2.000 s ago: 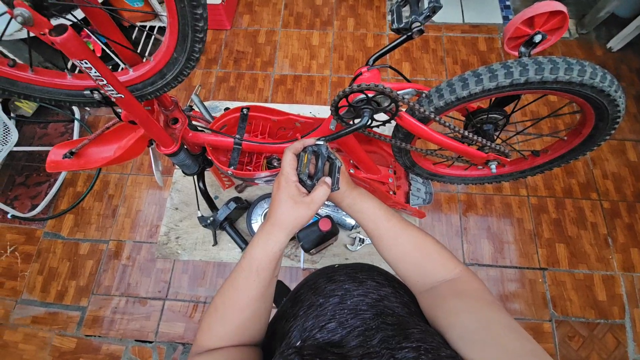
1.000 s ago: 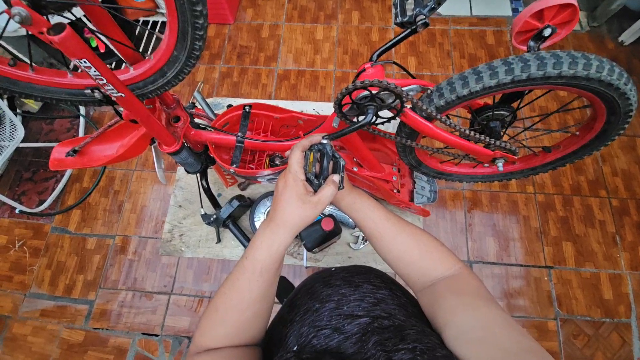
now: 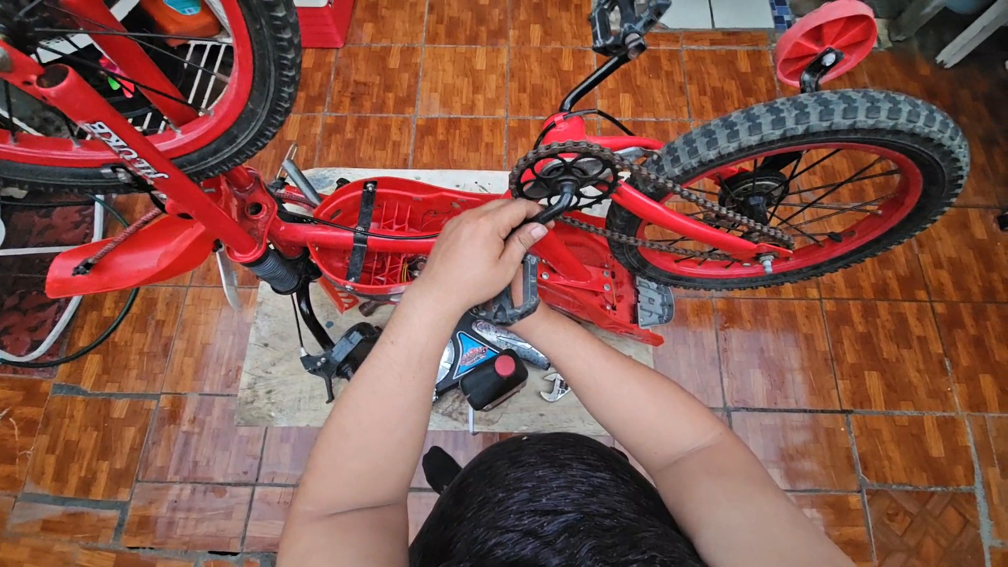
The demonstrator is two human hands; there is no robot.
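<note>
A red child's bicycle [image 3: 472, 228] lies upside down, its chain and chainring [image 3: 565, 176] facing me. My left hand [image 3: 484, 252] is at the near crank arm [image 3: 555, 203], its thumb and fingers around the end of the arm. A black pedal [image 3: 512, 295] is just below it, with my right hand [image 3: 526, 295] against it from beneath; most of that hand is hidden behind the pedal and my left hand. The far pedal [image 3: 626, 27] stands on its crank at the top. An adjustable wrench [image 3: 555, 387] lies below, beside my right forearm.
A board [image 3: 276, 386] lies under the bicycle, with a black and red object [image 3: 494, 379] on it. The knobbly rear wheel [image 3: 890, 126] and a red training wheel [image 3: 827, 43] are at right. The front wheel [image 3: 276, 87] and a white wire rack [image 3: 47, 346] are at left.
My left hand has gone from around the pedal up to the crank arm. More of the pedal shows below it, and my right hand is now lower, mostly out of sight.
</note>
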